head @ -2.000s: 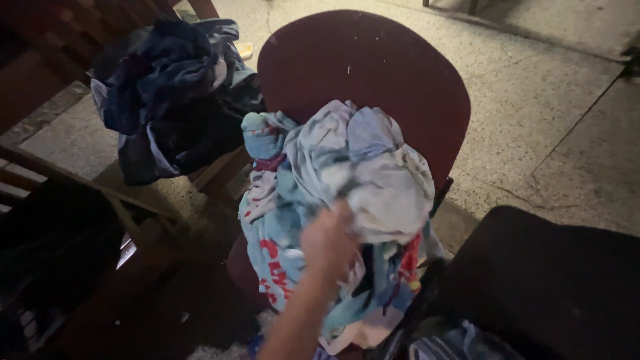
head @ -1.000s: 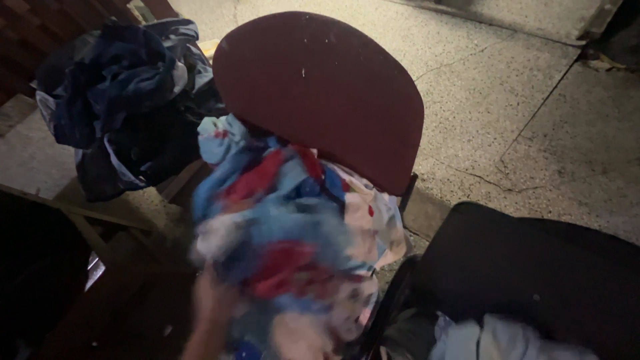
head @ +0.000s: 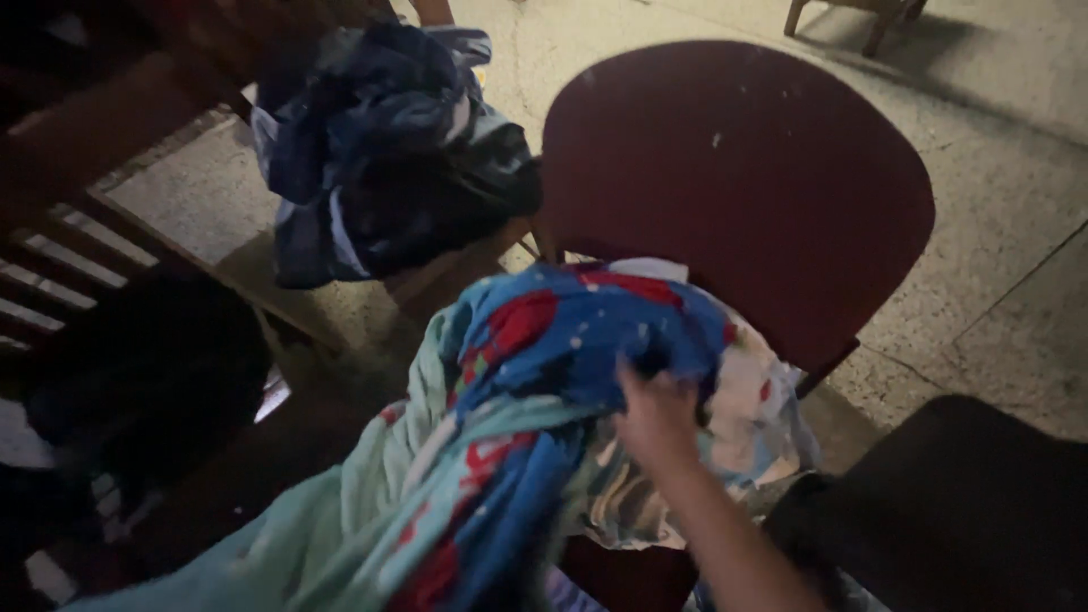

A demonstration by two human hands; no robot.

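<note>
On the seat of a maroon chair (head: 731, 170) lies a heap of clothes and cloths. A blue cloth with red patches (head: 586, 340) is on top, and a mint-green cloth (head: 340, 501) with red marks stretches from it toward the lower left edge. My right hand (head: 659, 408) touches the blue cloth; blur hides whether its fingers grip it. Under and beside it sit a cream patterned cloth (head: 748, 408) and a brown-striped one (head: 633, 501). My left hand is out of view.
Dark clothes (head: 382, 144) are piled on a wooden seat at the upper left. A slatted wooden chair (head: 110, 246) with a dark item stands at the left. A black chair or case (head: 952, 510) is at the lower right, and wooden furniture legs (head: 875, 30) show at the top right.
The pale grey-blue cloth seen on top of the heap two seconds ago no longer shows there. The blue and red cloth now lies on top, and the mint-green cloth is stretched to the lower left.
</note>
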